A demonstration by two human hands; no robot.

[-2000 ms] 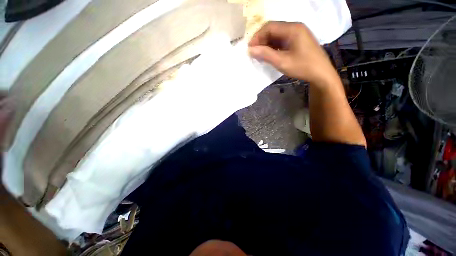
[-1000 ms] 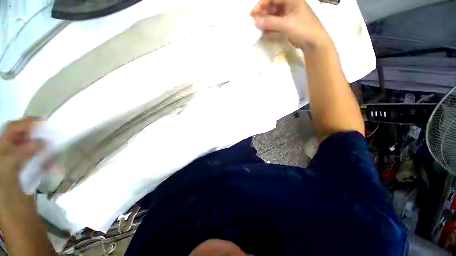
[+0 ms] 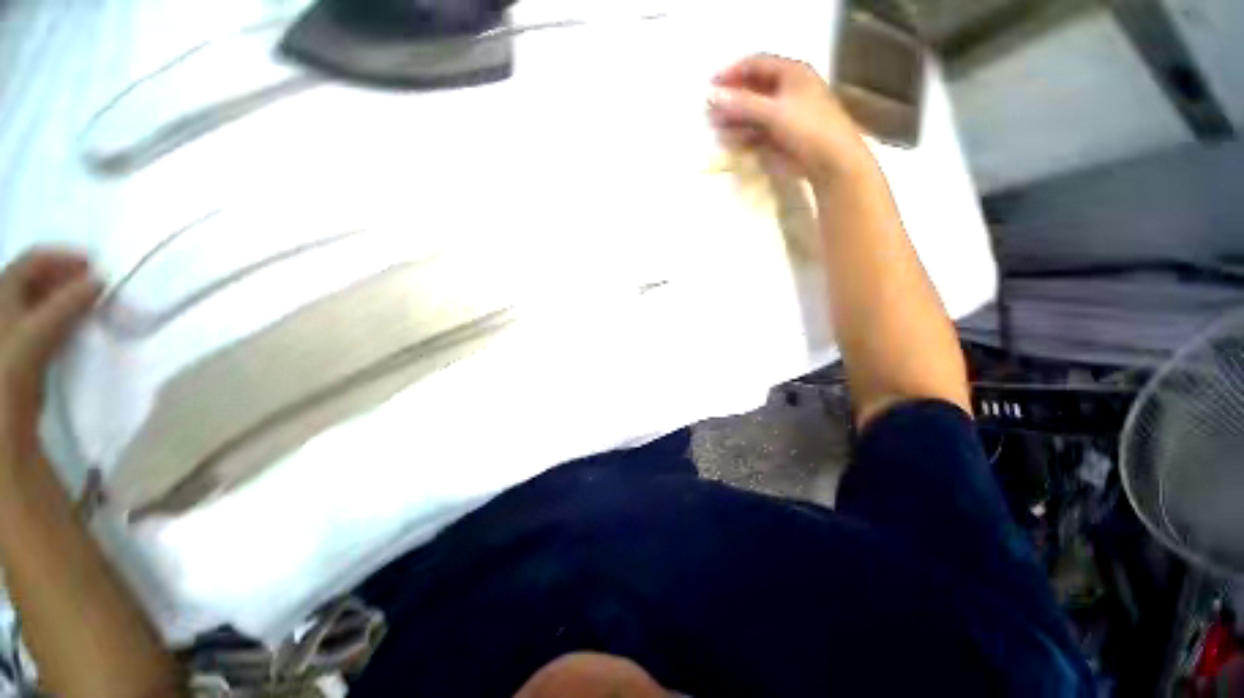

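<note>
A grey-beige curved fabric strip (image 3: 293,355) lies on the white-covered table (image 3: 293,580), with thin darker edges along its near side. More curved outlines show beyond it under a white layer. My left hand (image 3: 48,307) is at the left edge of the cloth, fingers pinched together. My right hand (image 3: 778,116) is at the upper middle, thumb and fingers pinched. Both seem to hold a thin white strip, hard to tell from the white cover. A dark steam iron (image 3: 403,48) stands beyond the strips, cut off by the top edge.
A brown-grey metal iron rest (image 3: 877,75) lies at the table's right end. A scorched patch (image 3: 764,177) is under my right forearm. A fan (image 3: 1201,436) stands at the right. Tied bundles (image 3: 328,648) lie below the table's near left edge.
The view has shifted, so the iron and iron rest show more fully. White material now covers the farther strips, which showed grey before. My left hand has come into view and moved away from the near strip.
</note>
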